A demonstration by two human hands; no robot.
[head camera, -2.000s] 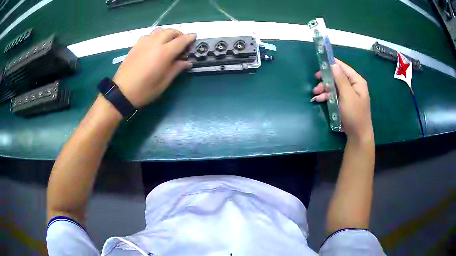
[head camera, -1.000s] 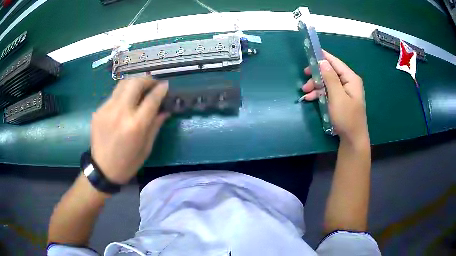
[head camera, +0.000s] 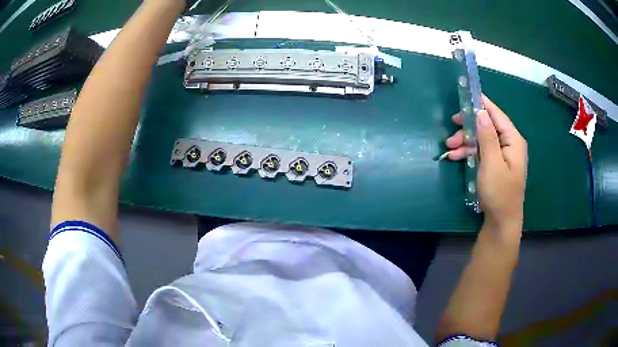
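Observation:
A six-hole metal bar [head camera: 257, 162] lies flat on the green bench near its front edge, its round recesses facing up with yellowish centres. The silvery fixture [head camera: 278, 73] with six round spots lies behind it, with pale tape at its ends. My right hand [head camera: 498, 152] holds a thin flat strip [head camera: 468, 129] nearly upright in the picture, at the right of the fixture. My left hand is out of the picture, past the top edge; only my forearm shows, reaching up at the left.
Stacked dark bars [head camera: 51, 64] and a smaller block of bars [head camera: 47, 110] stand at the left. A grey bar [head camera: 576, 99] lies at the right beside a red-and-white tag [head camera: 583, 123] on a thin blue stick. Thin clear tubes run behind the fixture.
The six-hole bar, lifted off the fixture by my left hand, now lies on the bench. My left hand has let go and moved up out of view. My right hand still holds the strip.

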